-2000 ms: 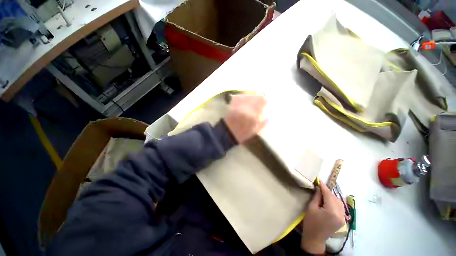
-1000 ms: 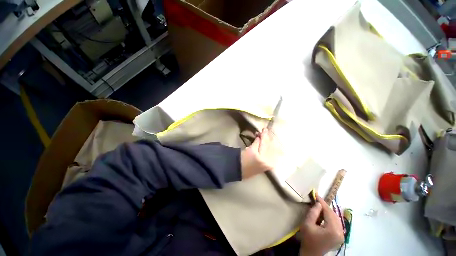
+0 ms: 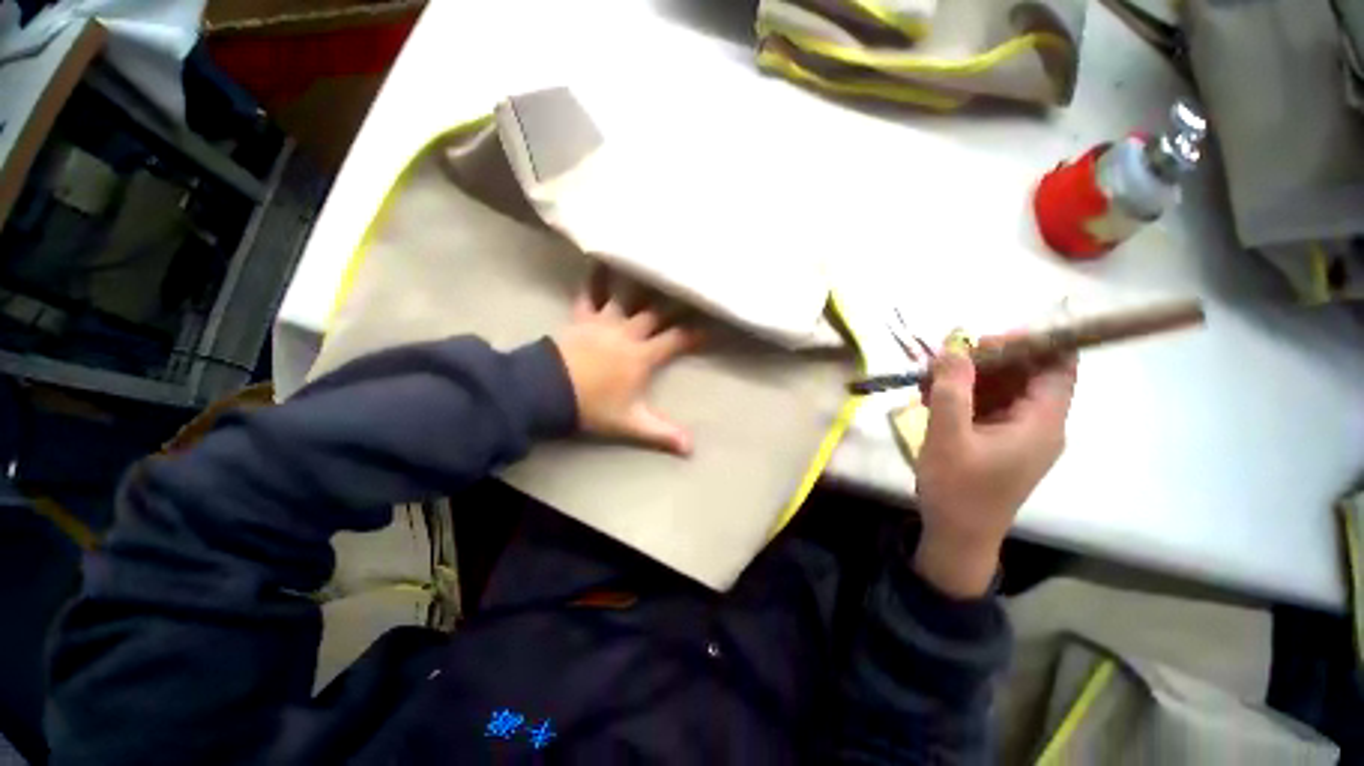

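A beige bag piece [image 3: 464, 285] with yellow edges lies on the white table and over its near edge, its upper side folded over. My left hand [image 3: 616, 367] rests on it with the fingers spread, holding nothing. My right hand [image 3: 995, 427] grips a brush [image 3: 1129, 323] with a long wooden handle that points right. The brush's dark tip is at the yellow edge on the piece's right side; whether it touches cannot be told. A small pale yellow block [image 3: 908, 430] lies partly hidden beside my right hand.
A red-wrapped bottle with a metal top [image 3: 1092, 199] stands on the table [image 3: 1182, 464] at the upper right. Other beige pieces [image 3: 980, 75] lie at the far side. A beige heap [image 3: 1152, 703] is at the lower right. A cardboard box [image 3: 322, 75] is at the upper left.
The view has shifted. My right hand has let go of the bag piece's edge and taken hold of the brush. My left hand now lies flat and spread on the piece.
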